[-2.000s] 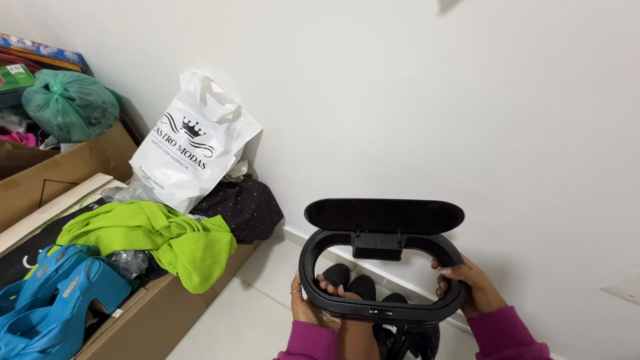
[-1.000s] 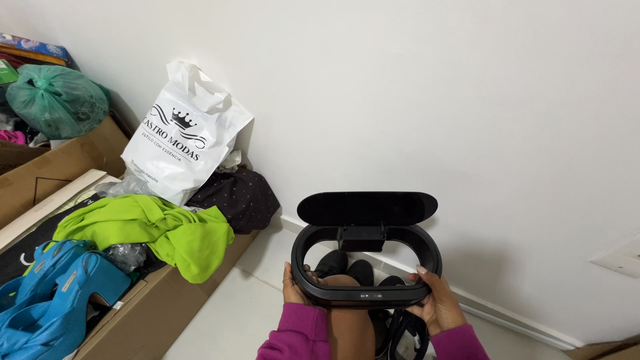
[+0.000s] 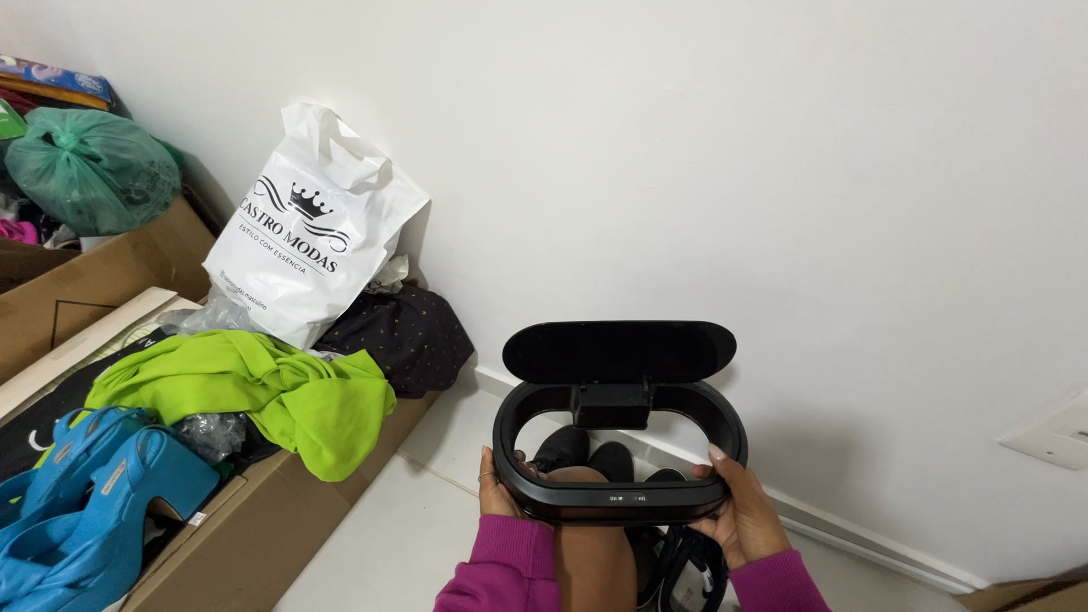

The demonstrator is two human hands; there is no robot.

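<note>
Both my hands hold a black oval ring-shaped device (image 3: pixel 620 503) with an open centre, above my legs. A glossy black oval panel (image 3: pixel 619 351) stands tilted up at its far side, joined by a black block (image 3: pixel 610 406). My left hand (image 3: pixel 500 489) grips the left end, fingers partly hidden behind the frame. My right hand (image 3: pixel 741 507) holds the right end, with the thumb on the rim. Small white markings show on the front edge. Through the opening I see black shoes (image 3: pixel 565 448) on the floor.
At left, a cardboard box (image 3: pixel 280 531) bears blue heeled sandals (image 3: pixel 110 501), lime green cloth (image 3: pixel 246 374), dark patterned cloth (image 3: pixel 416 340) and a white plastic bag (image 3: pixel 314 229). A green tied bag (image 3: pixel 93 174) lies behind. A white wall (image 3: pixel 680 170) rises ahead; a black strapped item (image 3: pixel 693 574) is below.
The view has shifted somewhat. Both hands keep hold of the black oval device, and its panel stays raised.
</note>
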